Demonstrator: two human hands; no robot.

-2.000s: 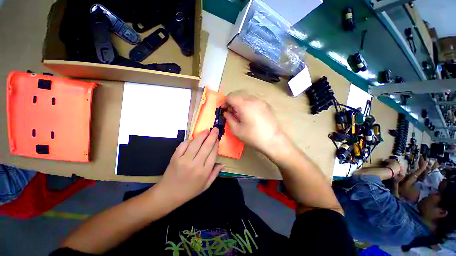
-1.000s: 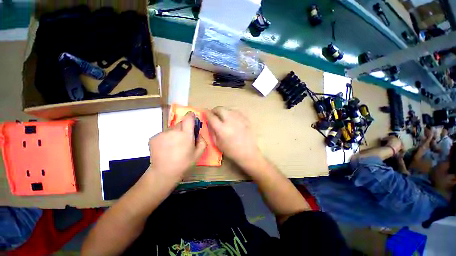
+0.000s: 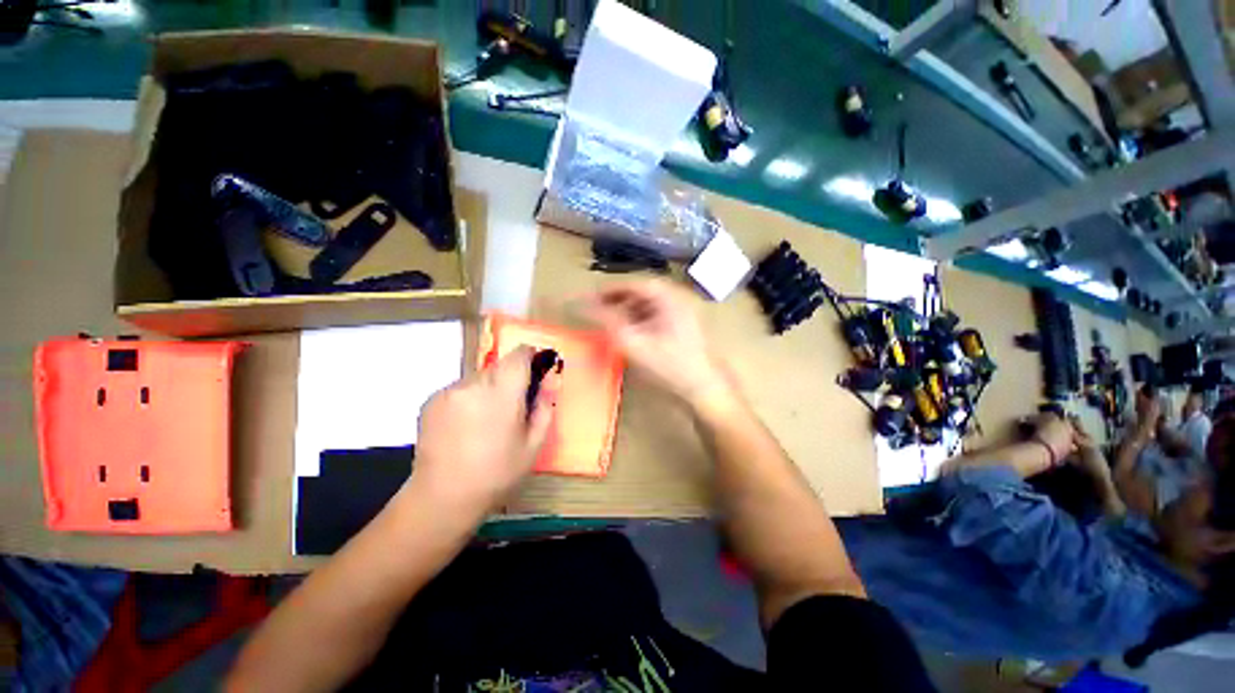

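My left hand (image 3: 477, 422) is closed around a small black part-built unit (image 3: 543, 370) over the left side of the orange work tray (image 3: 591, 420). Only the unit's upper end shows above the fingers; the rest is hidden in the hand. My right hand (image 3: 654, 329) is off the unit, at the tray's upper right edge. Its fingers are blurred, so I cannot tell whether it holds something small.
An open brown carton (image 3: 291, 318) of black housings stands at upper left. A larger orange tray (image 3: 136, 436) lies far left. A white box (image 3: 634, 84), black units (image 3: 788, 286) and a yellow-and-black wired pile (image 3: 916, 363) lie beyond and right. A neighbour's denim sleeve (image 3: 1043, 535) is at right.
My right hand has moved away from the unit toward the upper right. My left hand keeps the unit over the tray. The whole view has also shifted.
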